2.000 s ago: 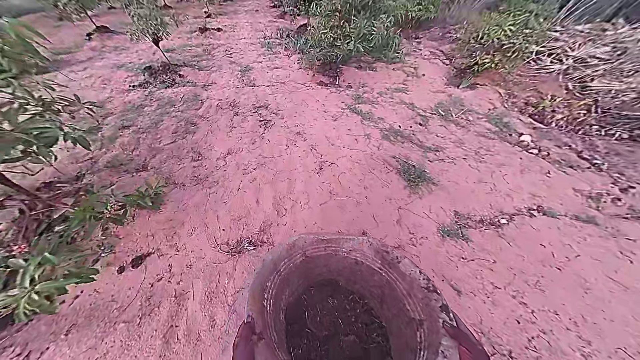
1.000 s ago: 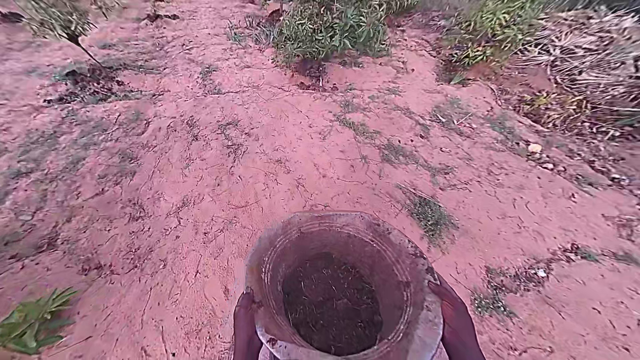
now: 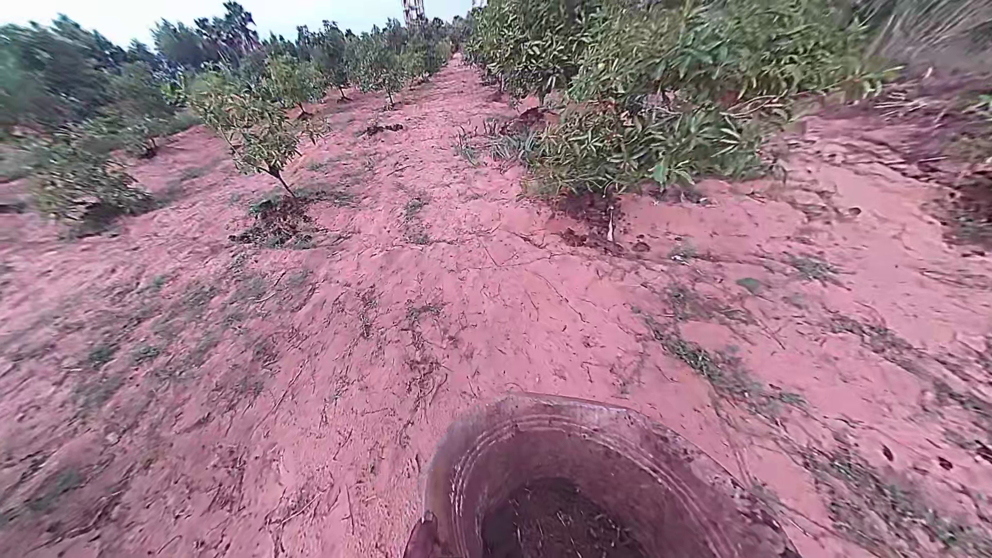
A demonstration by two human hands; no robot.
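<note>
A round, wide-rimmed tub [image 3: 535, 422] with a dirt-stained inner wall is at the bottom of the head view, right of centre, its lower part cut off by the frame. Inside lies dark, crumbly matter [image 3: 562, 519] mixed with pale straw-like bits. Only the fingers of my left hand [image 3: 422, 536] show, gripping the left side of the rim. My right hand cannot be made out; the tub's right side runs out of the frame.
Reddish bare soil [image 3: 496, 294] with weed patches stretches ahead between rows of young trees. A small tree [image 3: 260, 139] stands left, its base ringed by dark litter [image 3: 279, 225]. A larger leafy tree [image 3: 643, 132] hangs low on the right, and dry brush lies beyond it.
The view has tilted up, bringing the tree rows and sky into frame. The leafy tree on the right is nearer. My right hand, on the rim one second ago, is out of sight.
</note>
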